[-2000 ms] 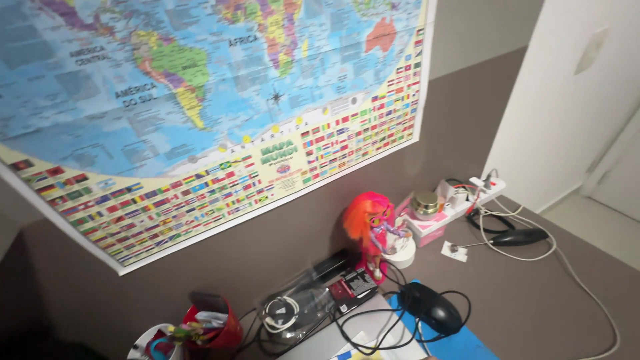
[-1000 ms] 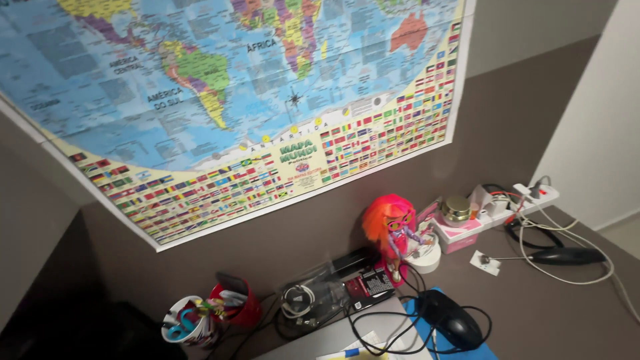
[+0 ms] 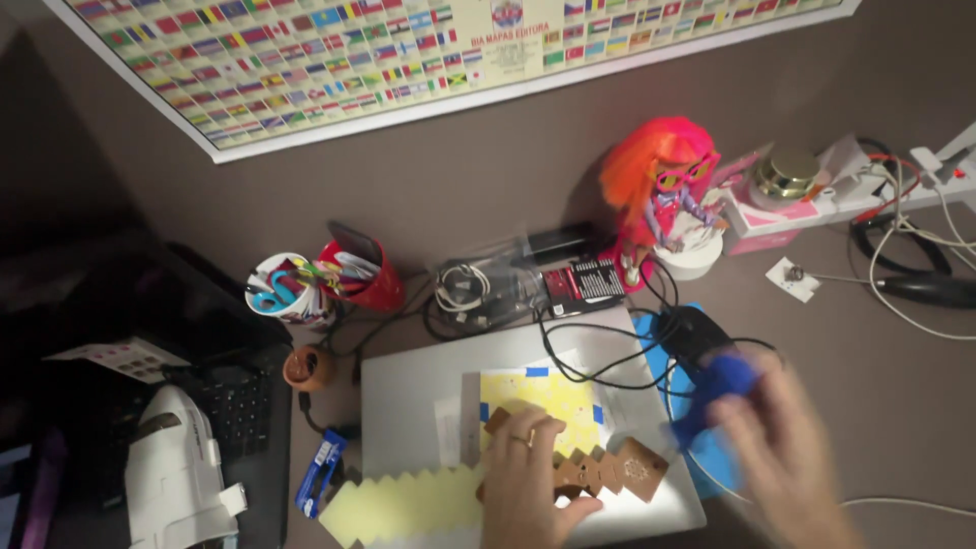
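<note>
My left hand (image 3: 526, 473), with a ring on one finger, rests on a brown zigzag-edged piece (image 3: 591, 473) that has cut-out lettering; whether it grips it cannot be told. A pale yellow zigzag-edged piece (image 3: 412, 499) reaches out to the left from beneath that hand. Both lie over a closed silver laptop (image 3: 419, 396). Behind them a yellow patterned sheet (image 3: 526, 389) is fixed to the lid with blue tape. My right hand (image 3: 770, 435), blurred, holds a dark blue object (image 3: 720, 389), perhaps cloth, above the blue mat (image 3: 713, 457), near the black computer mouse (image 3: 694, 335).
A white cup of pens and scissors (image 3: 286, 293), a red cup (image 3: 377, 286), a bagged cable (image 3: 465, 290) and a doll (image 3: 663, 198) stand along the wall. Black cords cross the laptop. On the left are a toy space shuttle (image 3: 179, 473) and a blue wrapper (image 3: 320, 473); cables (image 3: 900, 221) tangle at right.
Both hands have come into view, the right one holding a dark blue object. The view has tilted down, showing more of the desk and less of the map.
</note>
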